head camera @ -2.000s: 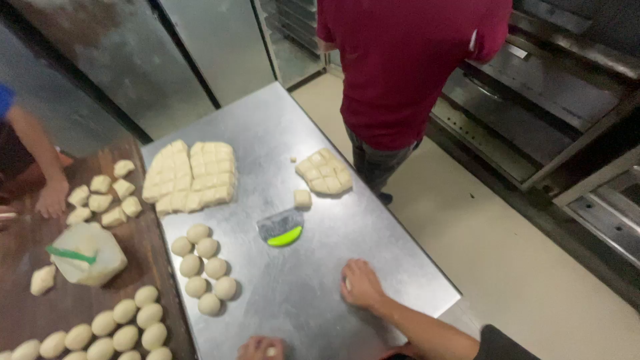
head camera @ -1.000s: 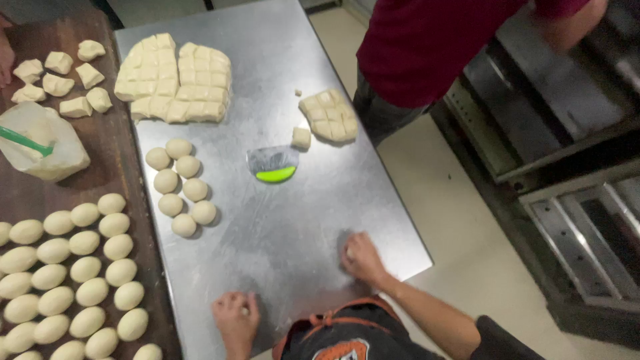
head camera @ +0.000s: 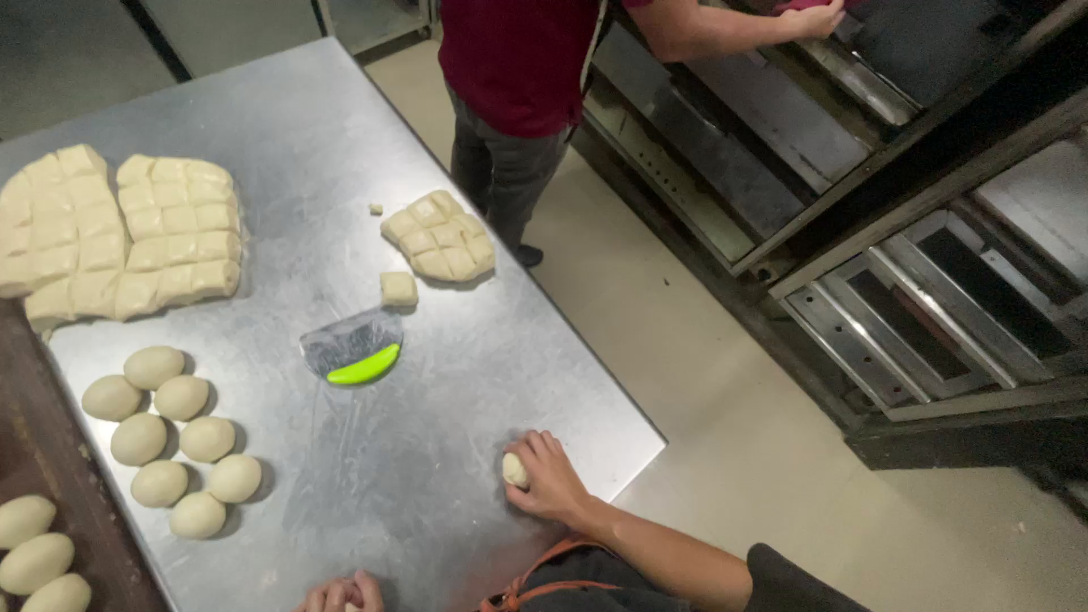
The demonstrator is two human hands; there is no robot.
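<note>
My right hand (head camera: 544, 478) is curled over a dough ball (head camera: 514, 470) on the steel table (head camera: 442, 382), near its right corner. At the bottom edge, my left hand (head camera: 344, 593) is partly cut off, its fingers curled; a little pale dough seems to show under them. Between the hands and the cut dough lies a dough scraper with a green handle (head camera: 365, 365). Several round dough balls (head camera: 160, 484) sit at the left. Beyond them rests a large scored dough slab (head camera: 178, 225). A smaller scored dough piece (head camera: 442, 238) lies farther right, beside a single dough square (head camera: 398, 289).
A co-worker in a maroon shirt (head camera: 523, 68) stands beyond the table, one arm stretched toward the metal oven or rack (head camera: 705, 136). Another metal unit (head camera: 926, 306) stands at the right. A brown wooden surface (head camera: 51, 425) with more dough balls (head camera: 36, 563) adjoins the table's left side.
The co-worker's arm now reaches out to the right. The dough in my right hand shows more plainly. My left hand is lower in the view than one second ago. The view has shifted right.
</note>
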